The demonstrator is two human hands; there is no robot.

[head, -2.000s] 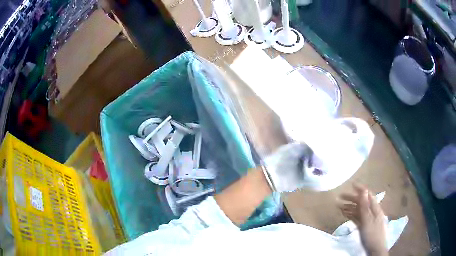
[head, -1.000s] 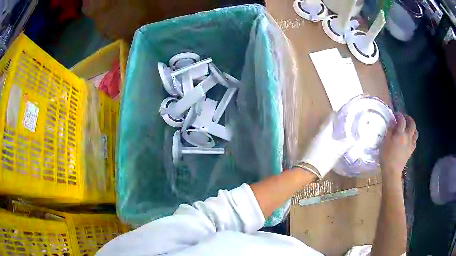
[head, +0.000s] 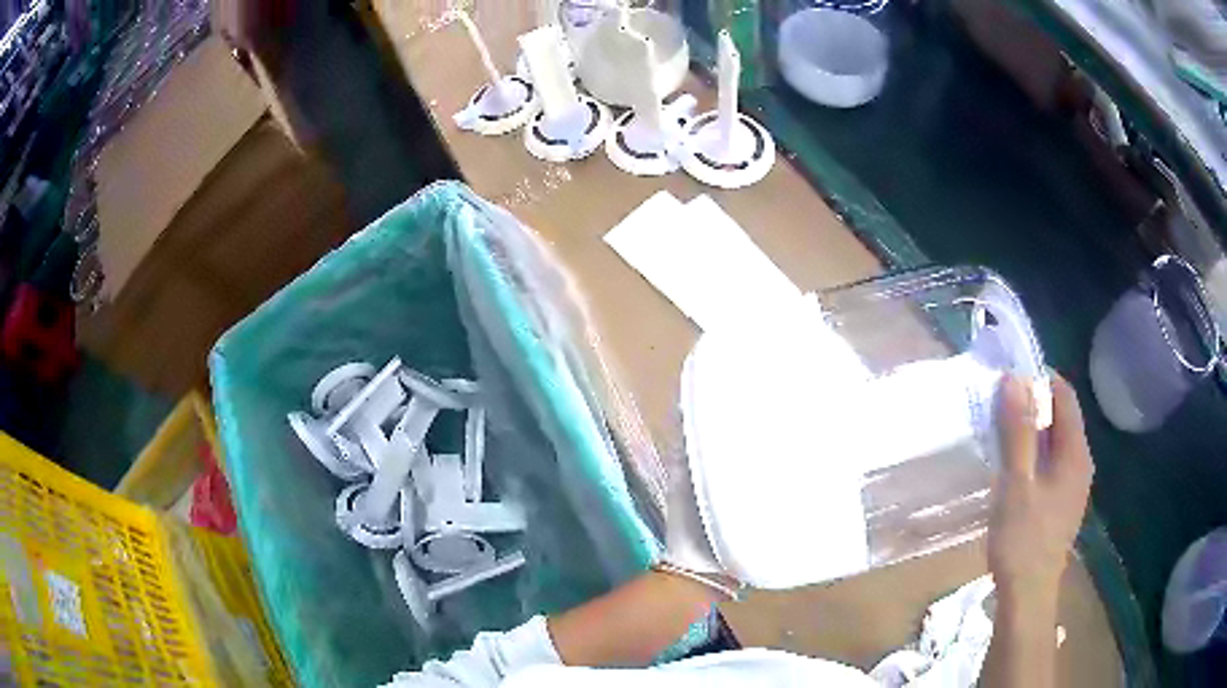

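A clear tank (head: 928, 518) is tilted on its side over the bench, its wide white end toward the left and its clear end toward the right. A white stem shows inside it. My right hand (head: 1043, 470), bare, grips the clear end, thumb on the near side. My left hand (head: 689, 548), in a white glove, is at the lower left of the white end. Its fingers are hidden by the tank and glare. White paper strips (head: 669, 249) lie on the cardboard beyond the tank.
The lined teal bin (head: 518, 363) at left holds loose disc-and-stem parts (head: 393, 464). Several stand upright at the far bench end (head: 727, 151). A yellow crate (head: 101, 591) is at lower left. A crumpled white cloth (head: 949, 638) lies near me. The dark green conveyor (head: 996, 175) carries tanks.
The tank was upright with its open round end facing me one second ago; now it is turned on its side. My view has shifted, showing more of the far bench end and conveyor.
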